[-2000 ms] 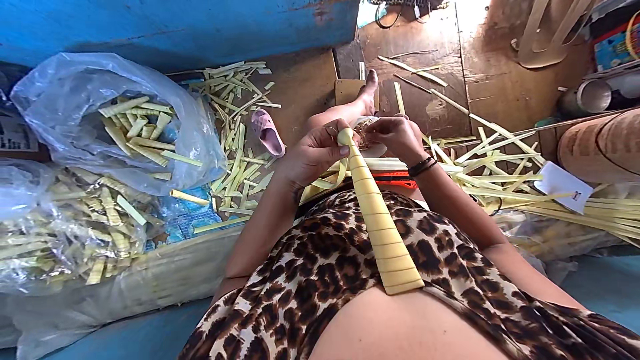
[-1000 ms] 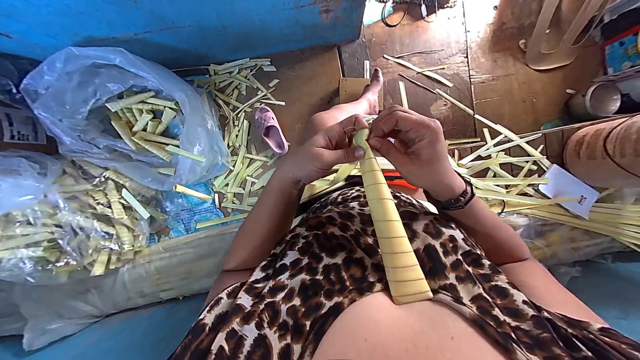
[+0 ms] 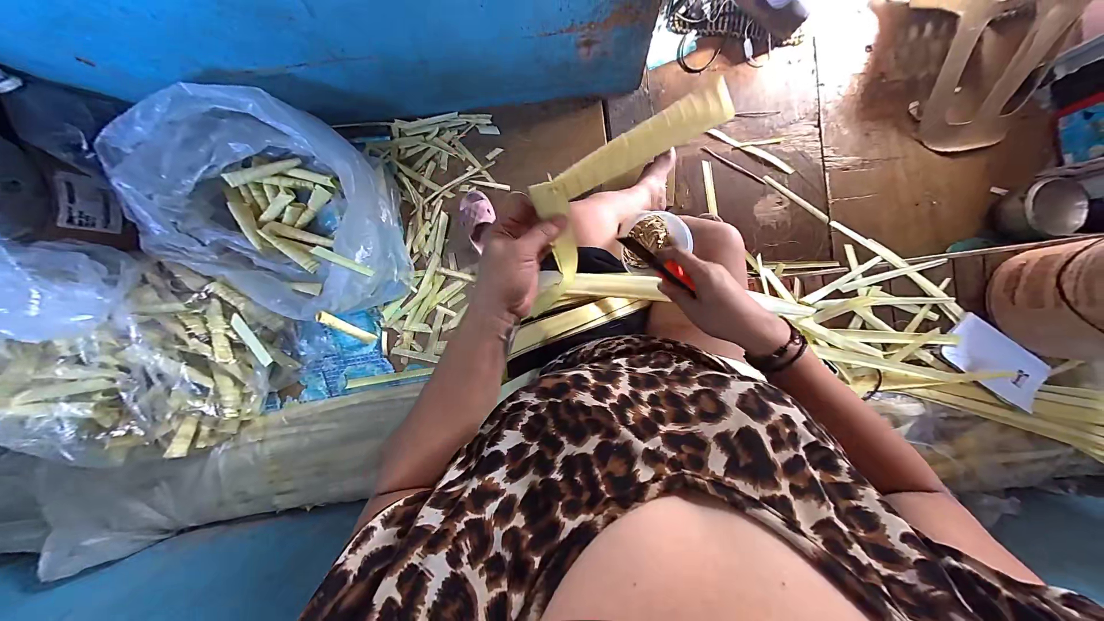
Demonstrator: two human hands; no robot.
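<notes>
My left hand (image 3: 517, 254) grips one end of a folded palm-leaf piece (image 3: 642, 138), whose broad, ribbed length points up and to the right. A short loose strip hangs below those fingers. In my right hand (image 3: 711, 297) is a cutting tool with a red and black handle (image 3: 676, 272), its tip over a white bowl (image 3: 677, 231) that holds small gold-coloured pieces. Long pale leaf strips (image 3: 612, 286) lie across my lap, passing under my right hand.
Rolled leaf pieces fill an open plastic bag (image 3: 345, 181) at the left, beside a second bag (image 3: 65, 293). Leaf scraps (image 3: 427, 250) litter the wooden floor near a pink slipper (image 3: 476, 216). Long strips, a white paper (image 3: 1000, 358) and a round container (image 3: 1048, 289) are at the right.
The folded leaf piece, earlier pointing down toward my belly between both hands, now points up and away in my left hand. My hands have moved apart, and my right hand has taken hold of the red-and-black tool.
</notes>
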